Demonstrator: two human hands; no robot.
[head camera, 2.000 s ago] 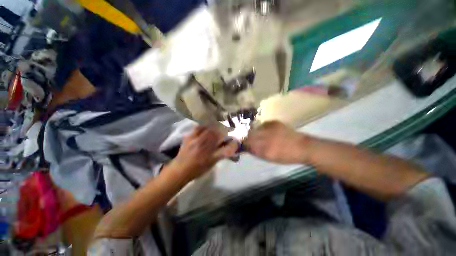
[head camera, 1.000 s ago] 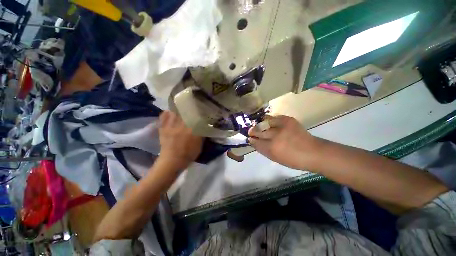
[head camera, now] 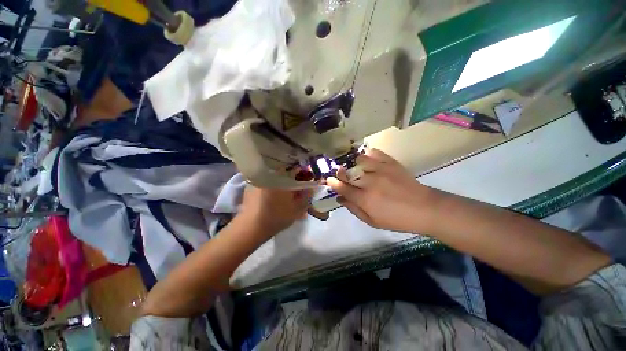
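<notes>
The cream sewing machine head (head camera: 384,82) stands in front of me, with a bright light at its needle area (head camera: 324,166). My left hand (head camera: 273,206) is left of the needle, its fingers partly hidden beside the machine head. My right hand (head camera: 377,188) is bare, with bent fingertips close to the presser foot on its right side. A small bit of pale and navy cloth (head camera: 328,195) shows between the two hands; the fingertips are on it. The garment bundle of light grey and navy cloth (head camera: 171,182) lies left of the machine and runs towards my left hand.
A white cloth (head camera: 230,58) drapes over the head's end. A yellow-handled tool (head camera: 127,8) is behind it. A pink and blue pen (head camera: 465,120) and a pale tag (head camera: 506,115) lie on the bed. A black object (head camera: 604,103) is at right, a red and pink bag (head camera: 55,264) at left.
My left hand has moved right and down, closer to the needle. The navy cloth beside it is now mostly out of sight. My right fingers have spread over the presser foot area.
</notes>
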